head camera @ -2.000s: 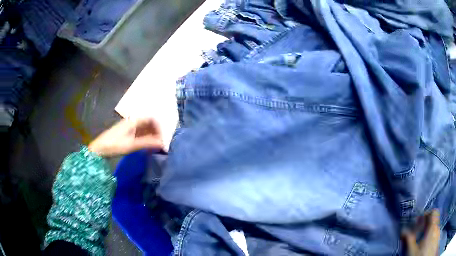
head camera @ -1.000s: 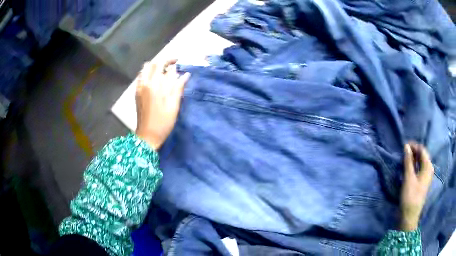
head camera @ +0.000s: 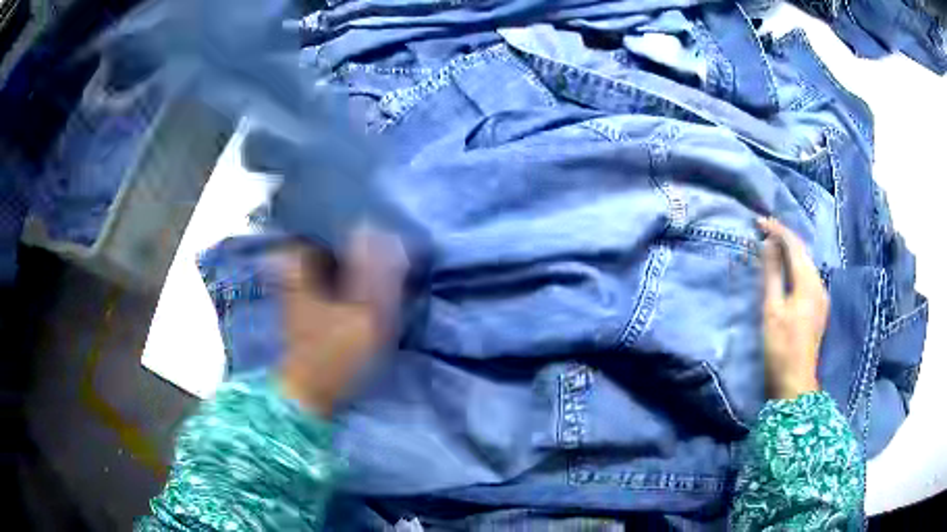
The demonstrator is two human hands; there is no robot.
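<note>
A faded blue denim garment (head camera: 540,301) lies spread on a pile of denim, with stitched seams and pocket edges showing. My left hand (head camera: 348,312) is blurred over its left part, with a blurred length of denim rising from the fingers towards the upper left; the hand appears to hold it. My right hand (head camera: 794,301) lies on the garment's right side, fingertips at a stitched seam; whether it pinches the cloth is unclear. No cutting tool can be made out.
More denim (head camera: 415,26) is heaped at the back, and some lies at the top right. The white table (head camera: 192,301) shows at left and right. A pale tub (head camera: 156,177) with denim stands at left, above a grey floor with a yellow mark (head camera: 114,416).
The garment has been shifted and its folds and seams lie differently. A piece of denim is now swung up at left. My left hand is lower and my right hand slightly left and higher.
</note>
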